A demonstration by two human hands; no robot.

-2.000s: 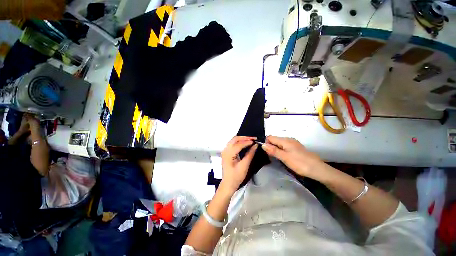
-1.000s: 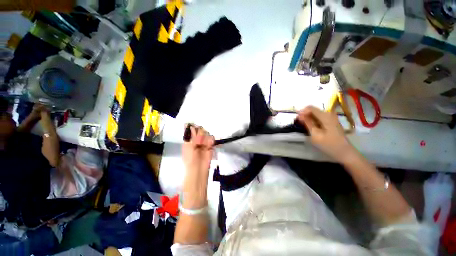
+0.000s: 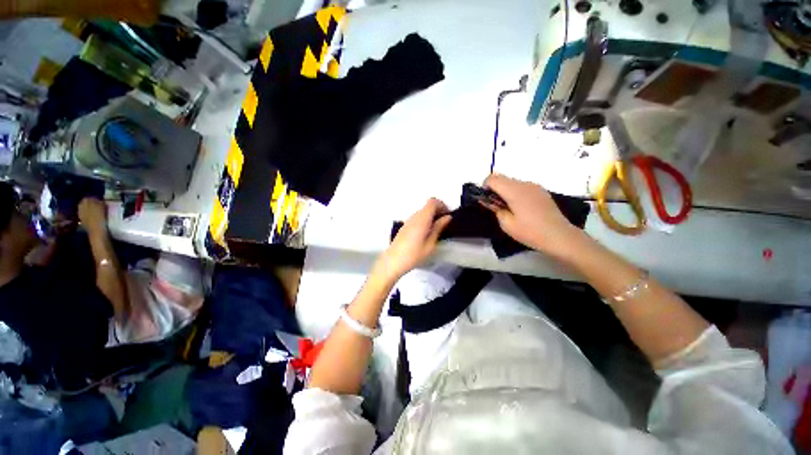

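Observation:
A black fabric band (image 3: pixel 471 224) lies across the front edge of the white table, between and under my hands. Its right part spreads past my right wrist, and a curved black strip (image 3: pixel 442 309) hangs over my lap. My left hand (image 3: pixel 418 238) pinches the band's left part with thumb and fingers. My right hand (image 3: pixel 526 213) grips a bunched, folded part near the middle. Whether my right hand also holds a small tool cannot be told.
Scissors with yellow and red loops (image 3: pixel 662 189) lie at the sewing machine (image 3: pixel 702 80) at right. Black fabric pieces (image 3: pixel 333 120) lie by a black-and-yellow striped box (image 3: pixel 238 169). A person (image 3: pixel 53 293) sits at a machine at left. A red scrap (image 3: pixel 309 354) lies below.
The band, at first pinched small, was stretched between my spread hands and now lies bunched at the table edge. My hands have come closer together again. The view has shifted a little.

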